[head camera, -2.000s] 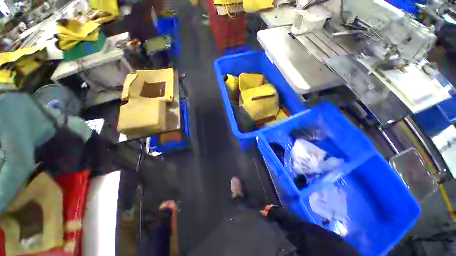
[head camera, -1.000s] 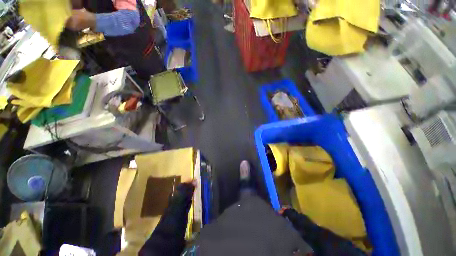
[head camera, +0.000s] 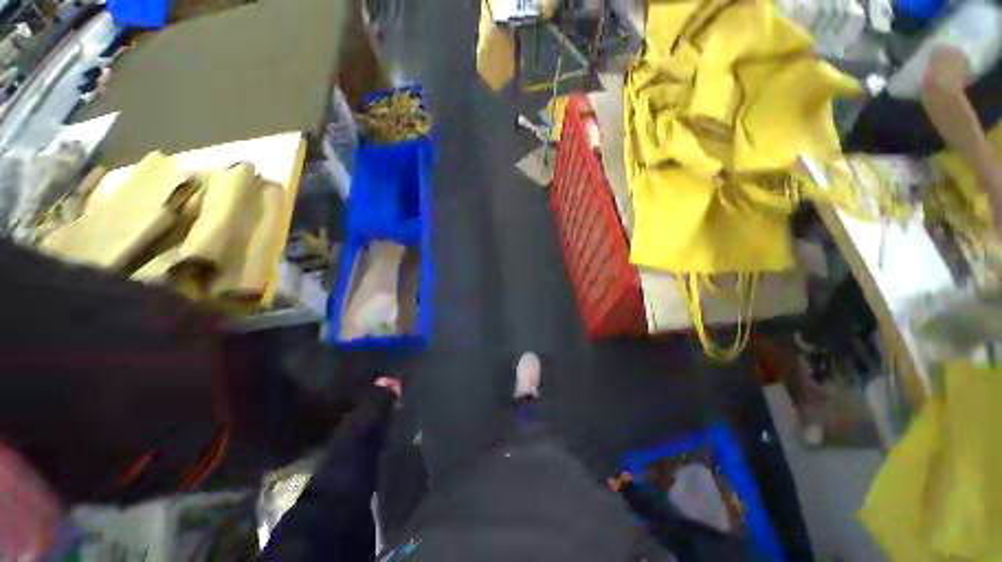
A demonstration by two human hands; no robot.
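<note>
My left hand (head camera: 388,384) is small and blurred at the end of a dark sleeve, low and left of centre. My right hand (head camera: 621,480) is also small and mostly hidden by its sleeve, beside a blue crate (head camera: 725,445) at the bottom right. I cannot make out the fingers or anything held in either hand. Part-made yellow bags (head camera: 714,143) with hanging straps lie heaped on a red crate (head camera: 593,220) ahead on the right. A shoe tip (head camera: 527,375) shows on the dark floor between my hands.
A dark aisle floor (head camera: 483,220) runs ahead. On the left are blue crates (head camera: 429,236) and a bench with tan bag pieces (head camera: 220,220). A dark-clothed person (head camera: 110,373) is close at the left. Another person's arm (head camera: 958,110) shows at the upper right.
The view has moved forward along the aisle. The large blue crate on the right has left view, and the red crate with yellow bags is nearer. My left hand is now clear of the brown pieces.
</note>
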